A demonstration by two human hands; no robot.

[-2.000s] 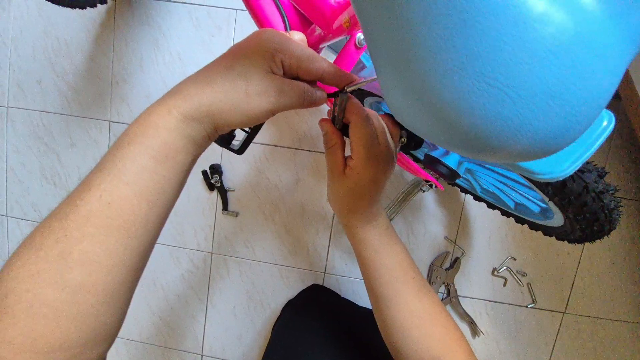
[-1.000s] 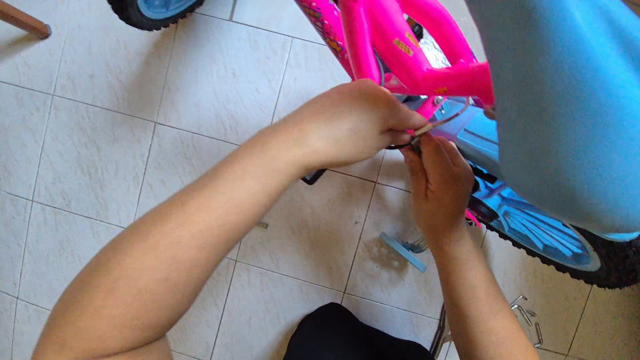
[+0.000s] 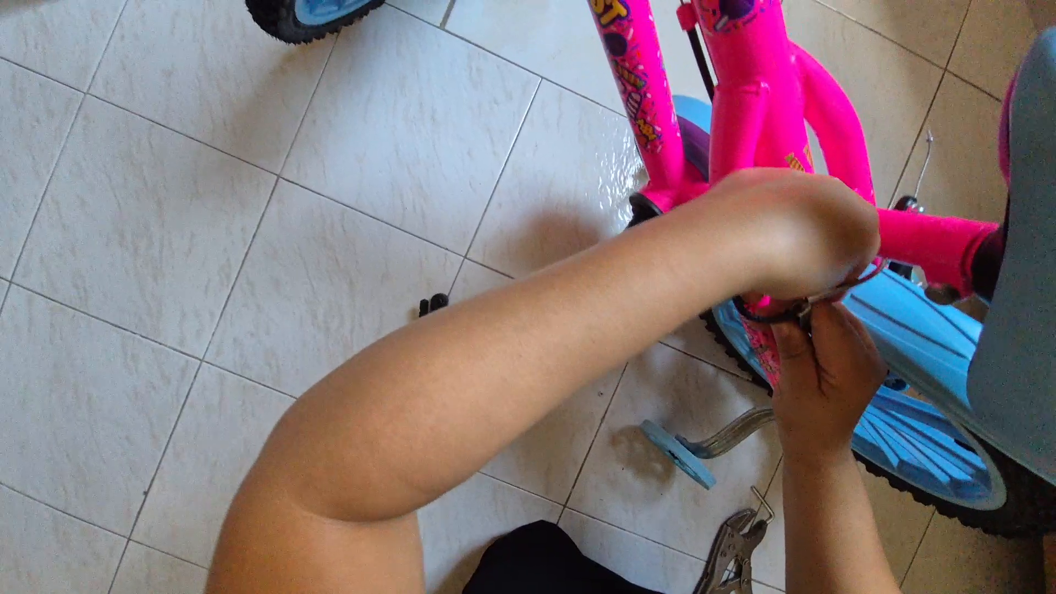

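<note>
A child's bicycle with a pink frame (image 3: pixel 742 124) fills the right side. My left hand (image 3: pixel 804 231) is at the frame below the seat, its fingers mostly hidden behind its back. Just beneath, my right hand (image 3: pixel 829 363) pinches a small dark metal part (image 3: pixel 804 312) where a black cable (image 3: pixel 763 313) and a thin reddish cable (image 3: pixel 858 285) meet. What the left fingers grip cannot be made out. Behind the hands is the blue rear wheel (image 3: pixel 932 445) with its black knobby tyre. The blue seat (image 3: pixel 1019 289) stands at the right edge.
Locking pliers (image 3: pixel 730 553) and a hex key (image 3: pixel 763 503) are on the tiled floor near my right forearm. A blue pedal (image 3: pixel 678 454) on its crank juts out left of my right hand. A small black part (image 3: pixel 433 304) lies beyond my left forearm. Another wheel (image 3: pixel 313 16) shows at the top.
The view has shifted clearly, showing more of the frame. Both hands stay together by the cable, and the back of my left hand now hides its fingers.
</note>
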